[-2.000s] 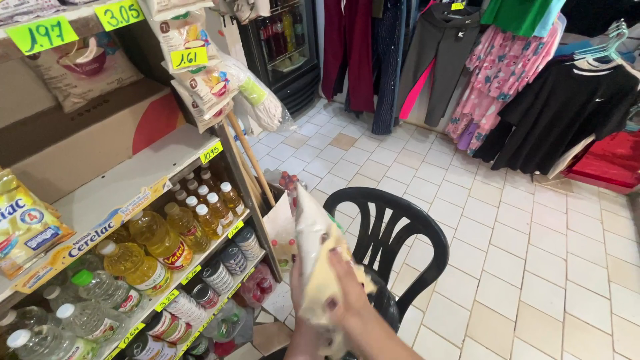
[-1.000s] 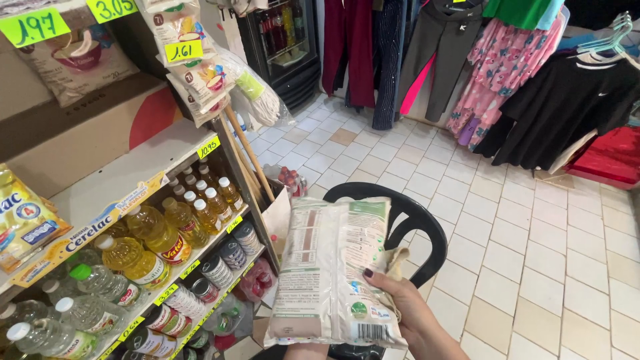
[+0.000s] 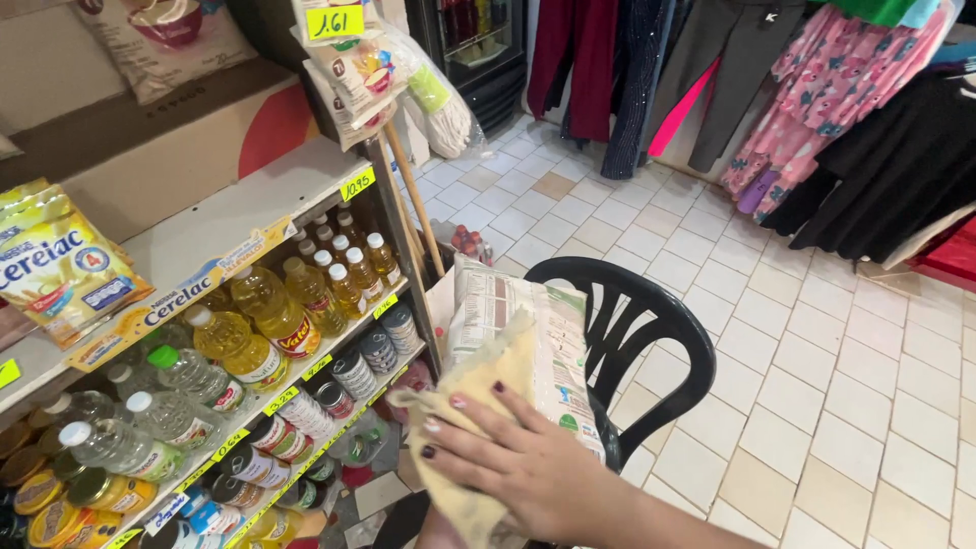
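Note:
A large printed plastic food bag (image 3: 560,335) stands tilted in front of the black plastic chair (image 3: 690,358). My right hand (image 3: 511,450) lies flat with fingers apart, pressing a pale yellow cloth (image 3: 488,374) against the bag's lower left face. Under the cloth, at the bottom edge, a small part of my left hand (image 3: 441,530) shows beneath the bag; its fingers are hidden.
At left, shelves (image 3: 252,164) hold Cerelac packets (image 3: 69,263), oil bottles (image 3: 248,343) and cans (image 3: 354,374). Wooden poles (image 3: 412,198) lean at the shelf end. Clothes (image 3: 709,84) hang at the back above the tiled floor (image 3: 770,328). A drinks cooler (image 3: 480,53) stands behind.
The cloth was mostly hidden behind the bag one second ago; now it lies across the bag's face under my right hand. My right hand has moved from the bag's right side onto the cloth.

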